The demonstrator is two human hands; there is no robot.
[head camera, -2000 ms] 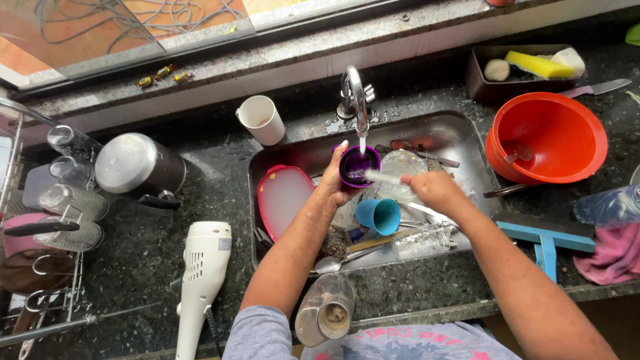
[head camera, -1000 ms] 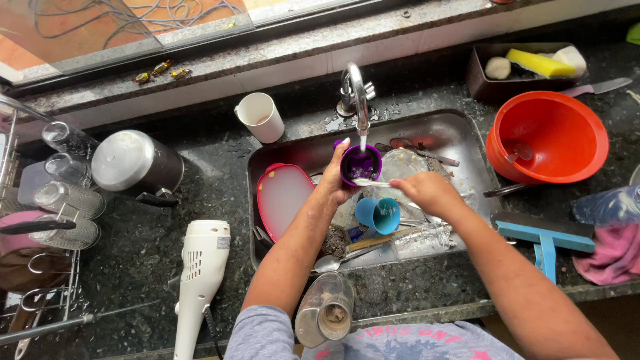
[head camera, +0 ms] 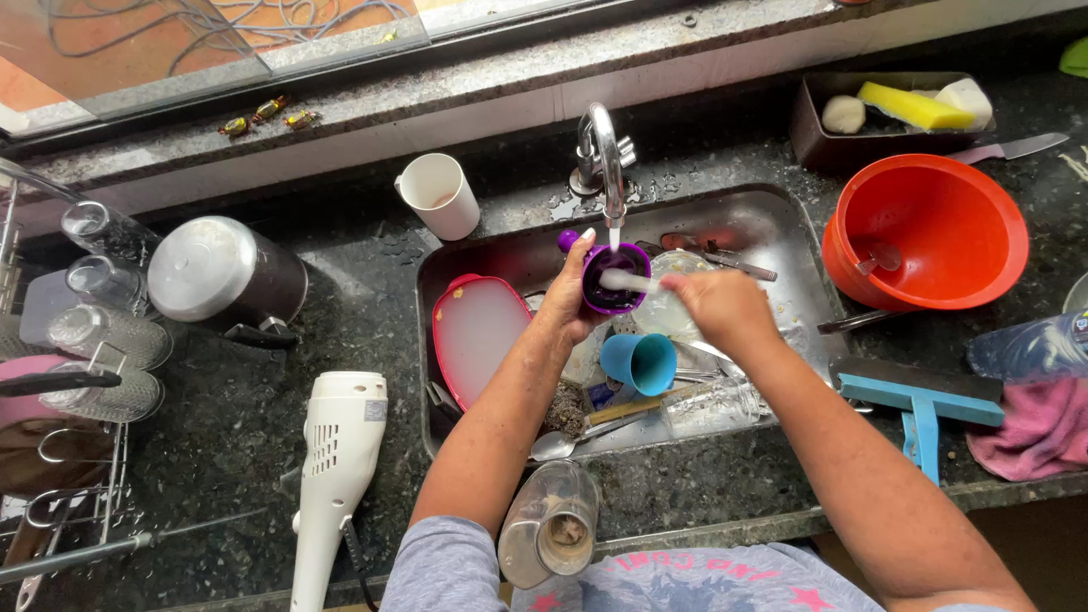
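Observation:
My left hand [head camera: 568, 293] holds a purple cup [head camera: 602, 299] tilted beneath the chrome faucet [head camera: 610, 170], and water runs into it. A whitish, round-ended utensil [head camera: 627, 281], perhaps a spoon, is gripped in my right hand [head camera: 729, 308]; its end is inside the cup. Below them in the steel sink [head camera: 795, 246] lie a blue cup [head camera: 639, 364], a metal spoon [head camera: 557, 444], a clear glass [head camera: 712, 408] and other cutlery. A red-rimmed plastic lid or container [head camera: 480, 336] leans at the sink's left side.
Left of the sink stand a white mug [head camera: 440, 197], a metal pot [head camera: 225, 276], a white hand blender body [head camera: 340, 476] and a dish rack [head camera: 115, 476] with glasses. To the right are a red bowl [head camera: 926, 234], a knife [head camera: 1033, 145] and a blue squeegee [head camera: 926, 399]. A clear container [head camera: 544, 527] sits at the front edge.
The purple cup has stayed under the running faucet in my left hand. My right hand has moved the whitish utensil within and at the mouth of the cup, changing its angle.

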